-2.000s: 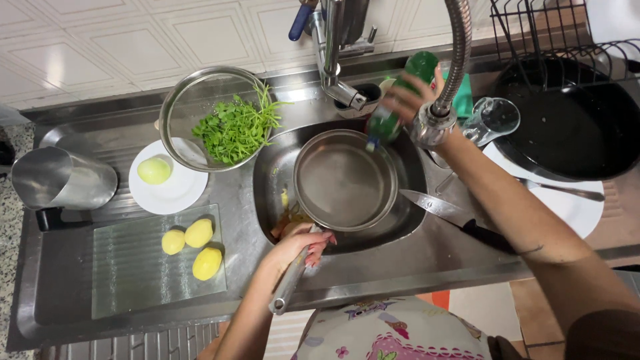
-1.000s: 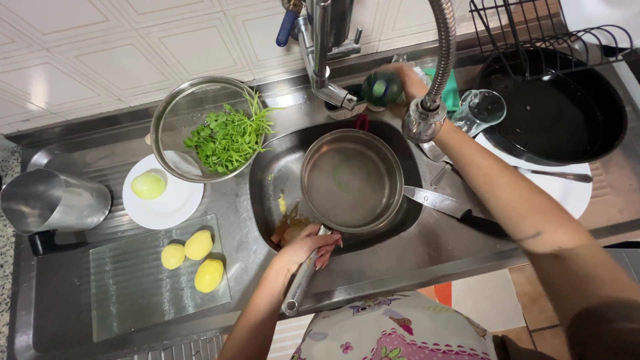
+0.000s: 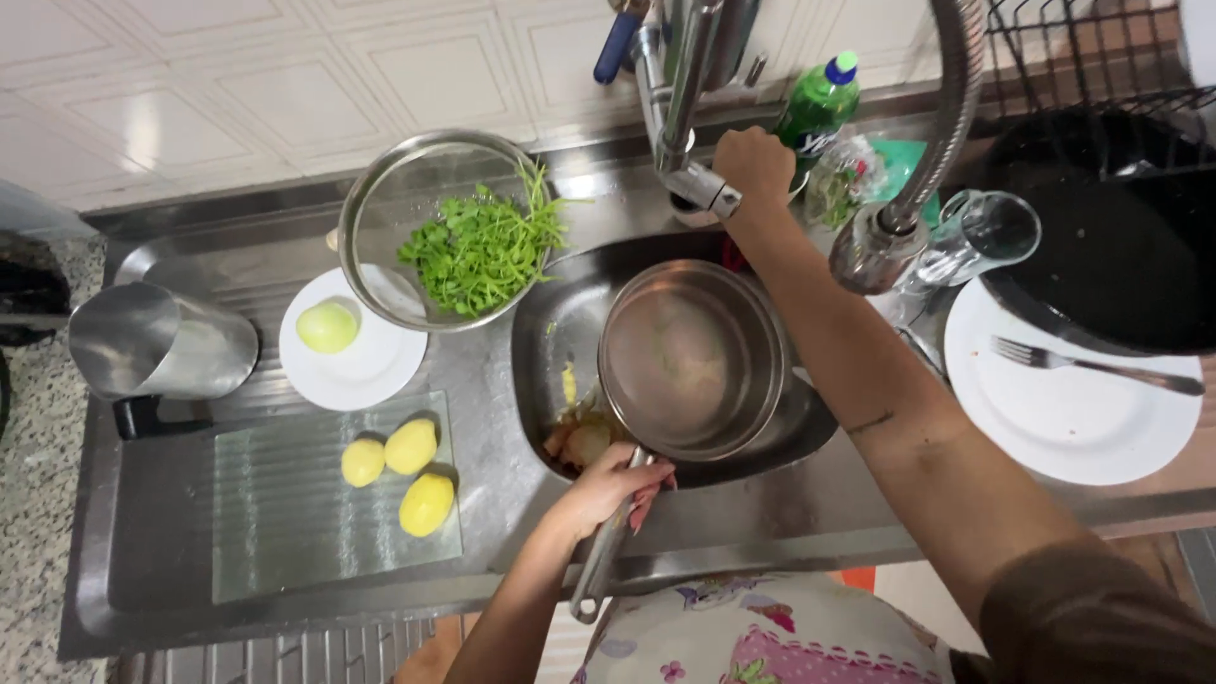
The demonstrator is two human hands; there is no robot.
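Note:
My left hand (image 3: 613,489) grips the long handle of a metal saucepan (image 3: 692,361), held over the sink basin (image 3: 560,313). My right hand (image 3: 755,166) is behind the basin beside the faucet (image 3: 698,185), its fingers bent down; what they touch is hidden. Right next to that hand, a green plastic bottle of dish soap (image 3: 817,109) stands upright with its light green cap on top. Food peelings (image 3: 581,437) lie in the basin left of the saucepan. A knife seen earlier at the basin's right is mostly hidden by my right forearm.
Left are a bowl of green herbs (image 3: 484,247), a plate (image 3: 351,380) with a pale peeled vegetable, a metal jug (image 3: 161,342) and a glass board (image 3: 332,532) with yellow lemons or potatoes. Right are a glass pitcher (image 3: 988,233), a fork (image 3: 1092,366) on a plate (image 3: 1064,427) and a black pan (image 3: 1111,247).
The green bottle, in my right hand and tipped over the saucepan two seconds ago, now stands upright behind the sink, let go. My left hand keeps its hold on the saucepan handle.

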